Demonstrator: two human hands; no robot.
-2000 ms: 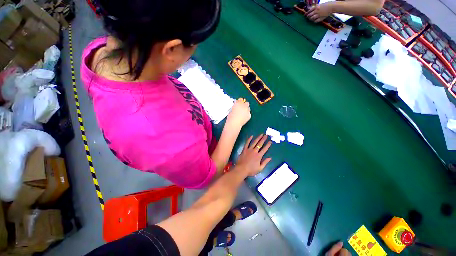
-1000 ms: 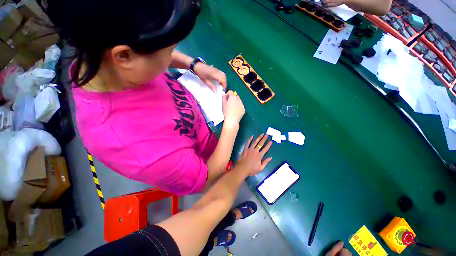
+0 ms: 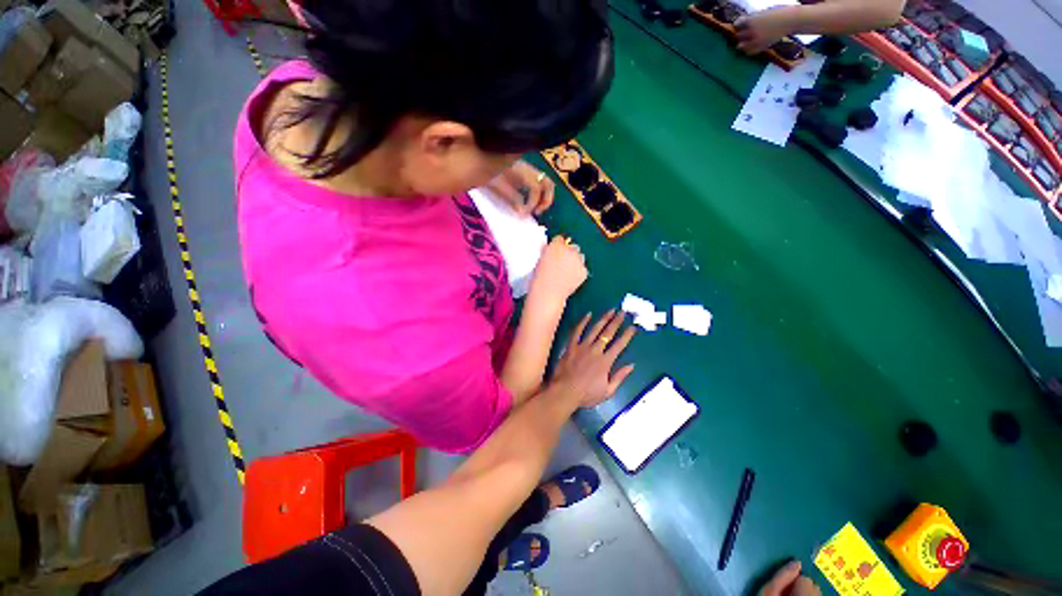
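My left hand (image 3: 594,363) lies bare and flat on the green bench (image 3: 792,361), fingers spread, holding nothing; a ring shows on one finger. A smartphone (image 3: 649,425) with a white lit screen lies just right of it, untouched. White scraps (image 3: 692,319) lie just beyond my fingertips. A thin black pen or stick (image 3: 736,518) lies below the phone. My right hand (image 3: 791,580) shows only as fingertips at the bottom edge; the rest is cut off.
A coworker in pink (image 3: 373,279) sits close at left, hands over white sheets (image 3: 512,239), beside a work holder strip (image 3: 594,192). A red stool (image 3: 285,501) stands below. An emergency stop button (image 3: 928,545), yellow card (image 3: 857,561) and black round parts (image 3: 918,438) are at right.
The coworker has leaned forward and right, the head now partly covering the holder strip. The two black round parts at right have shifted up and left. My hands have not visibly moved.
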